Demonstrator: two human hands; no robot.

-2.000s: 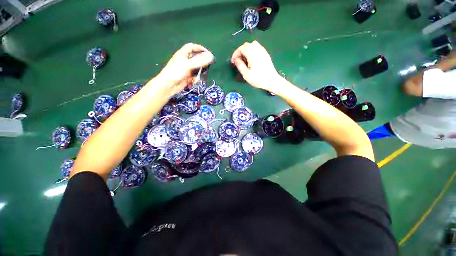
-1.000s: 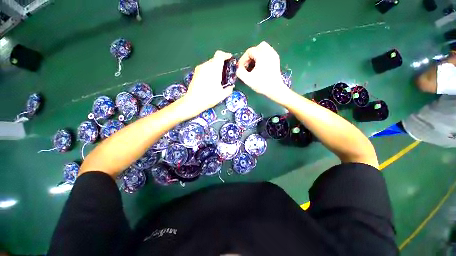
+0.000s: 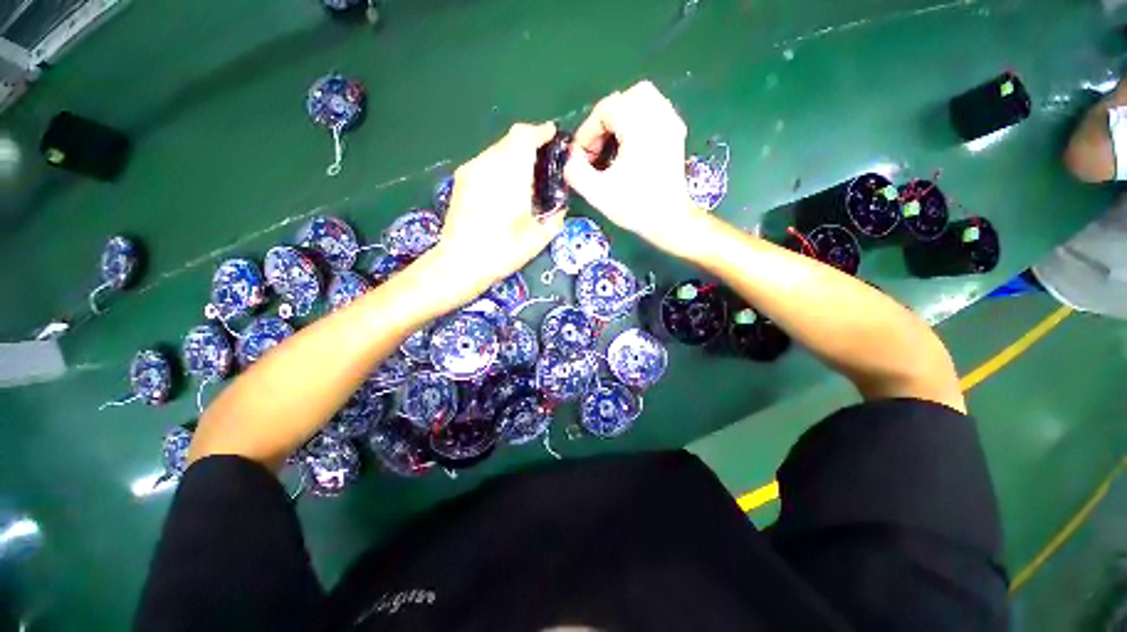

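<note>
My left hand (image 3: 501,204) holds a dark round unit (image 3: 552,174) on edge, its thin side showing between thumb and fingers. My right hand (image 3: 637,161) is right beside it, thumb and fingertips curled together at the unit's edge. Whatever the right fingertips pinch is too small and blurred to tell. Below my hands lies a heap of blue-and-white patterned round units (image 3: 570,330), several with pale tails ending in small rings. Black cylindrical housings (image 3: 693,311) with red wires and green marks stand and lie to the right, partly behind my right forearm.
Single patterned units (image 3: 335,103) lie farther across and to the left on the glossy green surface (image 3: 494,74). A black housing (image 3: 85,145) lies far left, another (image 3: 990,108) at upper right. Another person's arm (image 3: 1094,140) is at the right edge, above a floor with yellow lines.
My left hand has come to hold a dark round unit on edge, and my right hand has closed in beside it. Far loose units and housings have shifted in view.
</note>
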